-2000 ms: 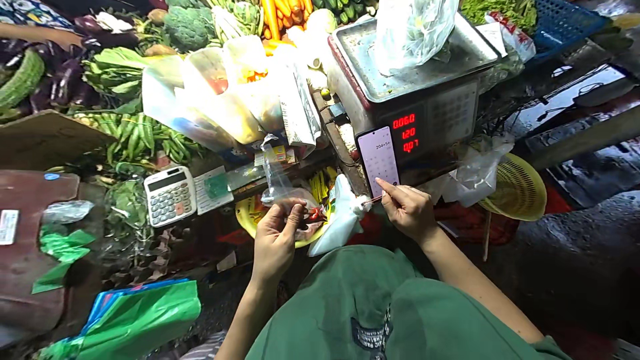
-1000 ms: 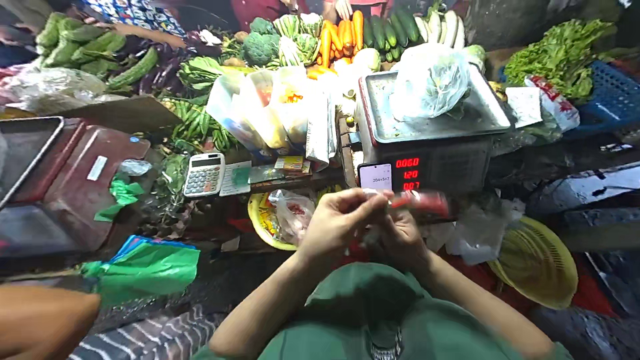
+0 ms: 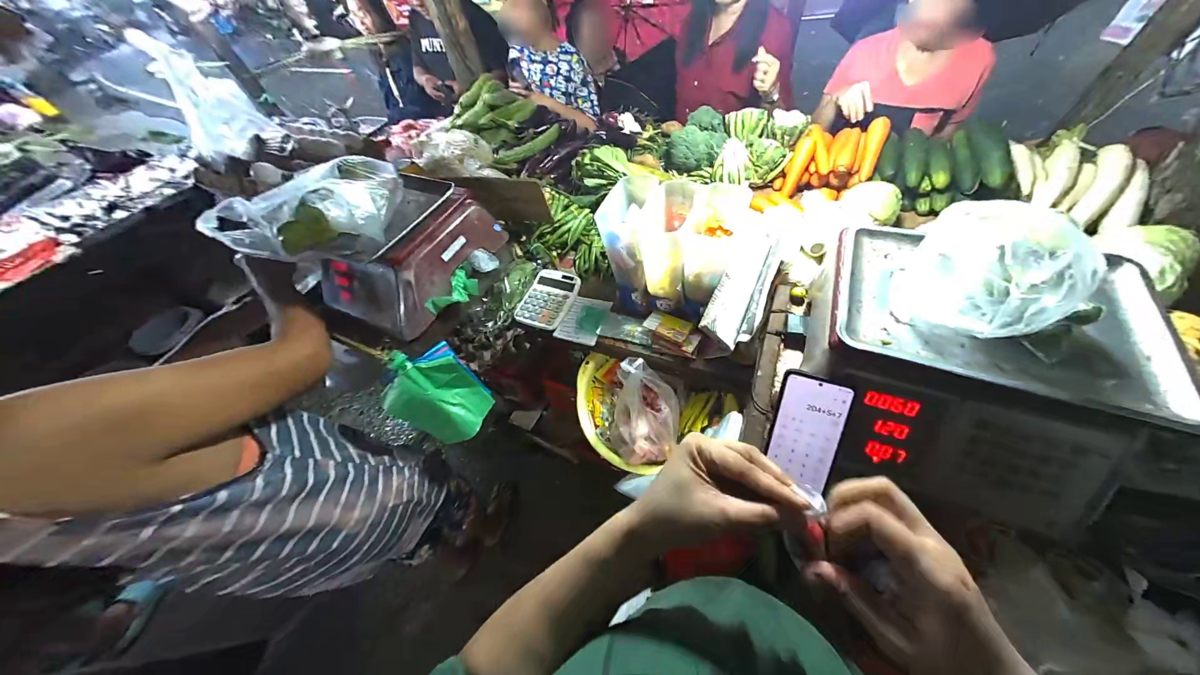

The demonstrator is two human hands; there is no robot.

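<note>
My left hand (image 3: 727, 483) and my right hand (image 3: 905, 553) pinch a small clear plastic bag (image 3: 808, 525) between them, with something red in it. Just behind it a smartphone (image 3: 806, 427) showing a calculator leans against a digital scale (image 3: 994, 469) with a lit red display. On that scale's metal pan rests a clear plastic bag of greens (image 3: 998, 267). Left of my hands, a yellow basket (image 3: 591, 412) holds a knotted plastic bag (image 3: 645, 412) and small packets. A white desk calculator (image 3: 547, 298) lies on the stall ledge.
At the left, a co-worker's arm (image 3: 169, 412) reaches to a second scale (image 3: 412, 262) bearing a bagged vegetable. A green plastic bag (image 3: 439, 398) hangs between us. Carrots (image 3: 834, 155), broccoli (image 3: 696, 145) and cucumbers (image 3: 937, 159) line the stall's back. Several people stand beyond.
The view has swung up and left, showing the people beyond the stall. Two seconds ago my right hand was at the phone's screen; now both hands are together on the small bag.
</note>
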